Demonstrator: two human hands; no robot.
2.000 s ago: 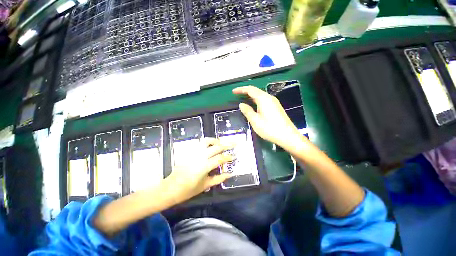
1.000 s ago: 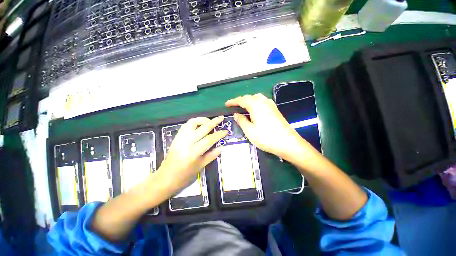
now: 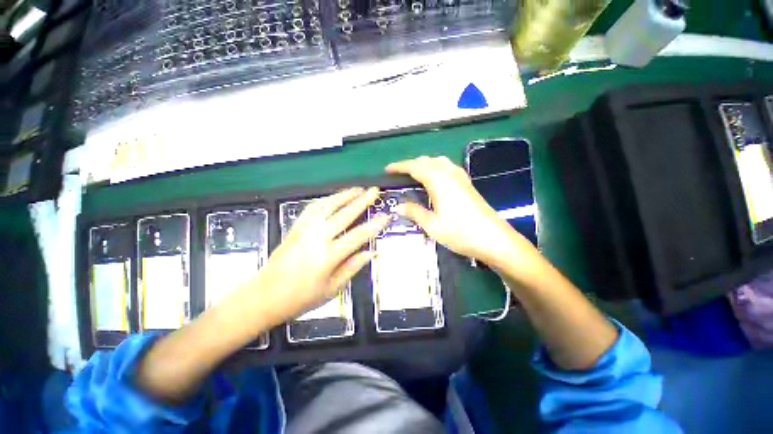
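Observation:
Several open phone units lie in a black foam tray [image 3: 191, 208]. The rightmost phone unit [image 3: 407, 280] has a dark top with ring-like holes and a large white middle. My left hand [image 3: 318, 246] lies over the neighbouring phone, its fingertips at the left of the rightmost phone's upper end. My right hand [image 3: 445, 203] is bent over the same upper end from the right, thumb near the rings. A black camera bracket [image 3: 388, 206] seems to sit there between my fingertips, partly hidden. Whether either hand grips it cannot be told.
A glossy black phone [image 3: 502, 178] with a white cable lies right of the tray. Stacked foam trays [image 3: 670, 195] stand at the right. Behind are a white board [image 3: 229, 140] with a blue triangular pick [image 3: 472, 97], blister trays [image 3: 203, 51], a wrapped post [image 3: 555, 30] and a white bottle [image 3: 642, 36].
My left hand has moved from the rightmost phone's middle up to its upper end. The bracket that lay on the white middle now shows at the top. My right hand has come down beside it.

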